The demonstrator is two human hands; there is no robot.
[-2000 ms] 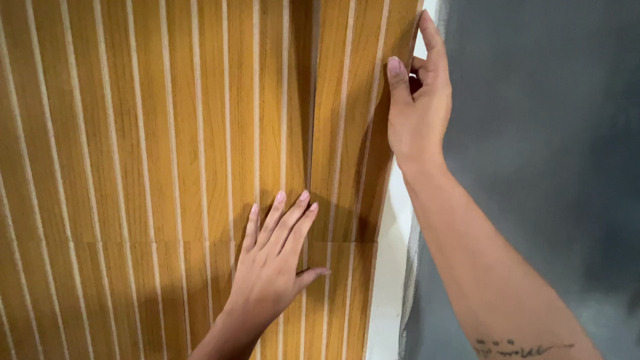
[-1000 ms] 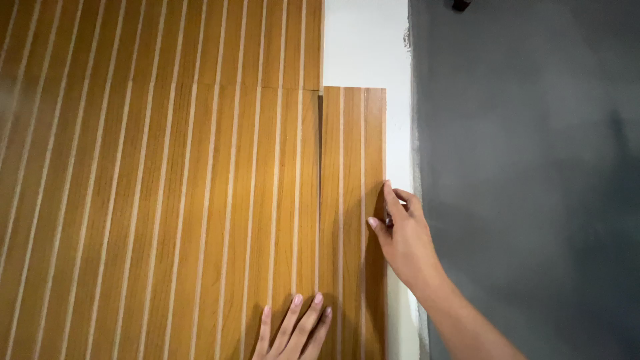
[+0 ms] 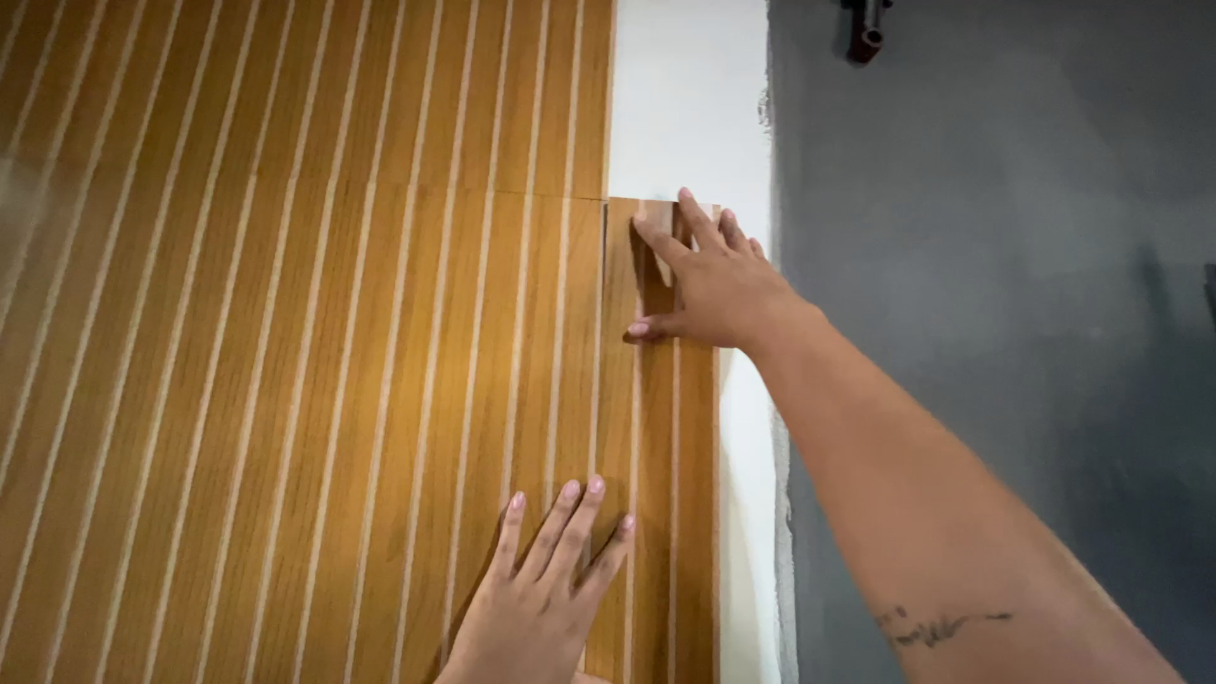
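Observation:
A narrow wood-look plank with pale stripes (image 3: 655, 427) lies along the right edge of the wider striped wood-look panelling (image 3: 380, 380). My right hand (image 3: 717, 280) is spread near the plank's top end, its fingertips on or just over the surface. Lower down, my left hand (image 3: 556, 570) rests with fingers apart across the seam between the panelling and the plank. A thin dark gap shows at the top of that seam. Neither hand grips anything.
A white strip of surface (image 3: 693, 95) runs above and to the right of the plank, with a rough edge. Beyond it is a dark grey surface (image 3: 997, 237). A dark object with a metal part (image 3: 866, 33), not clearly identifiable, is at the top.
My right hand has left the plank's right edge, moved up to its top end and spread over its face. More of my left hand shows, still at the seam.

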